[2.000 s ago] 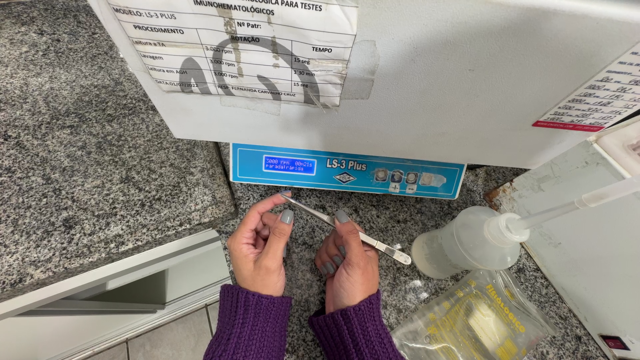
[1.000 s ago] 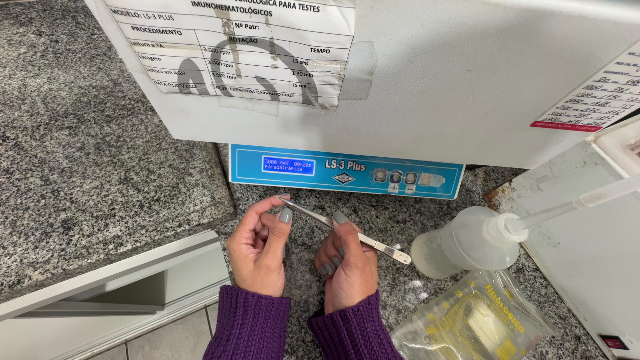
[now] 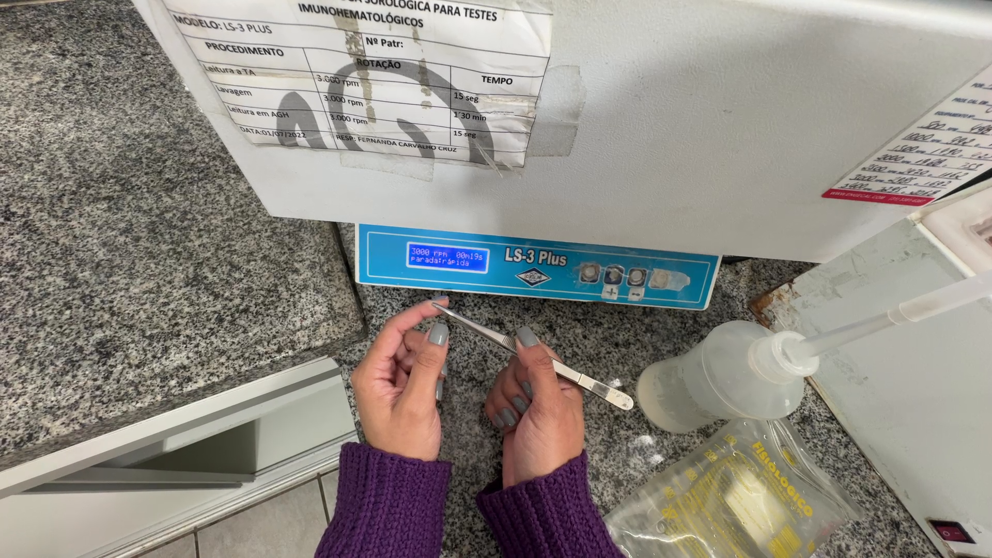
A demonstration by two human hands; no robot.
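Observation:
Metal tweezers (image 3: pixel 577 375) slant between my hands above the granite worktop. My right hand (image 3: pixel 542 411) holds them near the middle, between thumb and fingers. Their pointed tip touches the index fingertip of my left hand (image 3: pixel 407 380), whose thumb is raised apart from that finger and whose other fingers are curled. Just beyond my hands is the blue control panel (image 3: pixel 535 267) of a benchtop centrifuge, with a lit display and several worn buttons. The centrifuge's white housing (image 3: pixel 674 139) rises behind the panel and bears a taped paper chart (image 3: pixel 372 85).
A translucent plastic wash bottle (image 3: pixel 721 380) with a long spout stands right of my hands. Below it lies a clear plastic saline bag (image 3: pixel 744 496) with yellow print. A white metal appliance (image 3: pixel 891 349) stands at the right. At left are a raised granite slab (image 3: pixel 155 232) and an open drawer (image 3: pixel 178 457).
The seconds shown on the centrifuge's display have dropped to 19. Both hands and the tweezers have kept nearly the same position.

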